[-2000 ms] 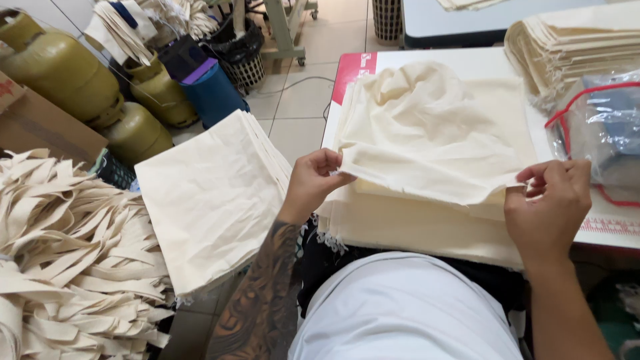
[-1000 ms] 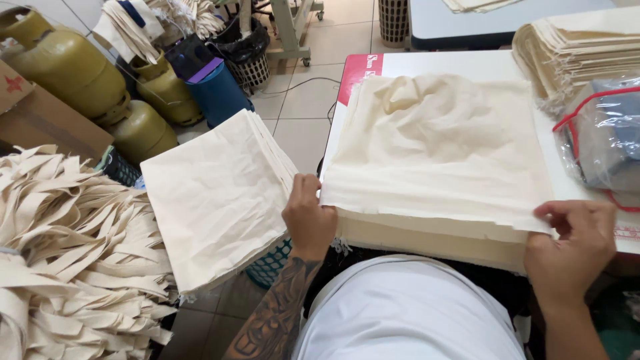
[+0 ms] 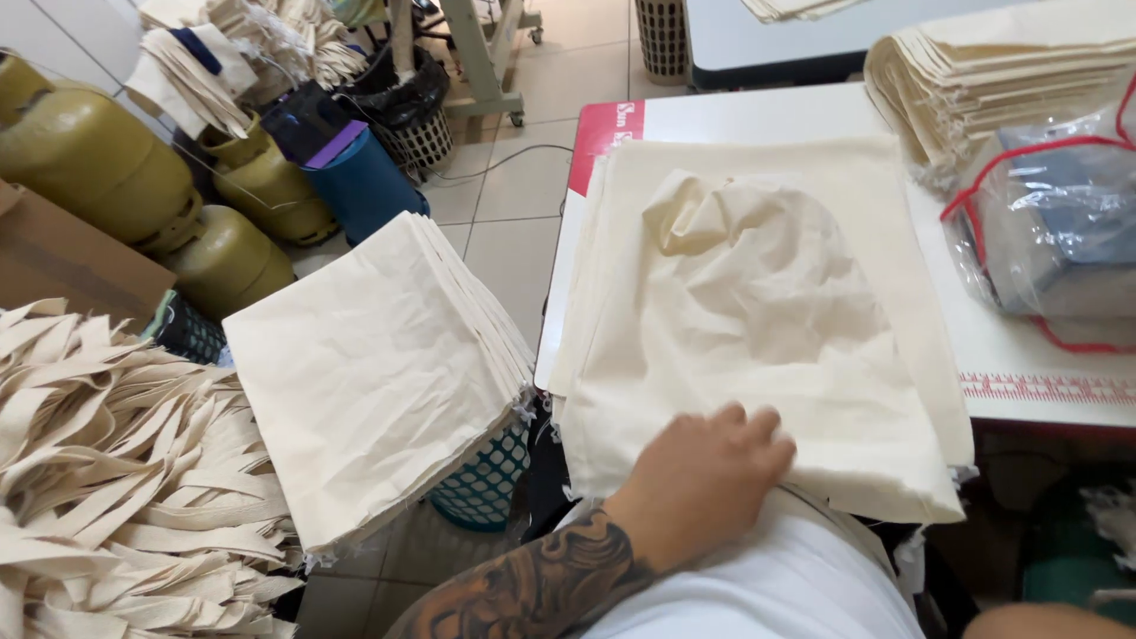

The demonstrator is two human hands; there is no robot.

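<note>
A crumpled cream fabric piece (image 3: 754, 293), seemingly a cloth bag, lies over a stack of similar flat cloth (image 3: 923, 293) at the table's near edge. My left hand (image 3: 710, 479) rests on its near part, slightly blurred, palm down with the fingers somewhat apart; whether it grips any cloth is unclear. Only a sliver of my right arm or hand (image 3: 1029, 621) shows at the bottom right edge, with its fingers out of sight. Another stack of cream cloth pieces (image 3: 373, 382) sits on a teal plastic basket (image 3: 484, 479) to the left.
Cream fabric strips (image 3: 133, 479) are heaped at far left. Behind stand gas cylinders (image 3: 98, 160), a cardboard box (image 3: 71, 257) and a blue bin (image 3: 364, 182). On the white table (image 3: 1021, 382) are folded cloth (image 3: 1003, 80) and a clear plastic bag with red trim (image 3: 1056, 213).
Both hands held the cloth's near corners before. My left hand has moved right onto its near middle; my right hand has let go and dropped to the bottom edge. The cloth now hangs nearer my lap.
</note>
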